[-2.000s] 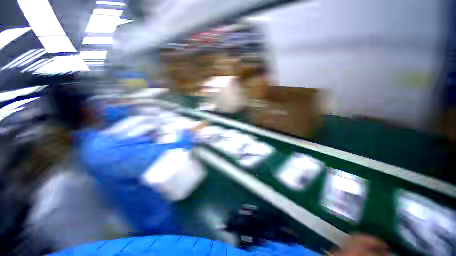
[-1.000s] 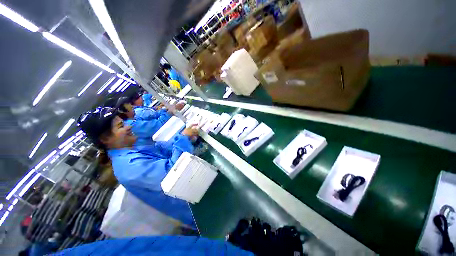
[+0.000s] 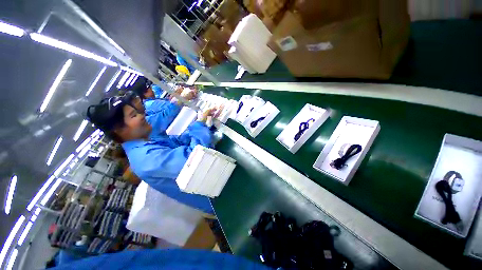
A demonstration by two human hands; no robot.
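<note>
Neither of my hands is in the picture; only a blue sleeve or smock edge shows at the bottom. A tangled pile of black cables (image 3: 298,240) lies on the green bench in front of me. Open white box trays stand in a row on the green conveyor belt (image 3: 394,153). The tray at the right (image 3: 438,163) holds a black coiled cable (image 3: 449,205) beside a grey ring-like mark. Another tray (image 3: 364,129) holds a black cable (image 3: 347,156), and so does the tray left of it (image 3: 317,117). A further tray is cut off at the right edge.
A pale rail (image 3: 306,184) divides bench and belt. A block of white boxes (image 3: 206,171) stands at the left near a neighbouring worker in a blue smock (image 3: 153,158). Beyond the belt are a large brown carton (image 3: 338,50) and a white box block (image 3: 253,45). More workers sit farther left.
The view has shifted, so the carton and trays appear higher in the picture. More of the cable pile shows. The right-hand tray shows more fully, with part of another behind it.
</note>
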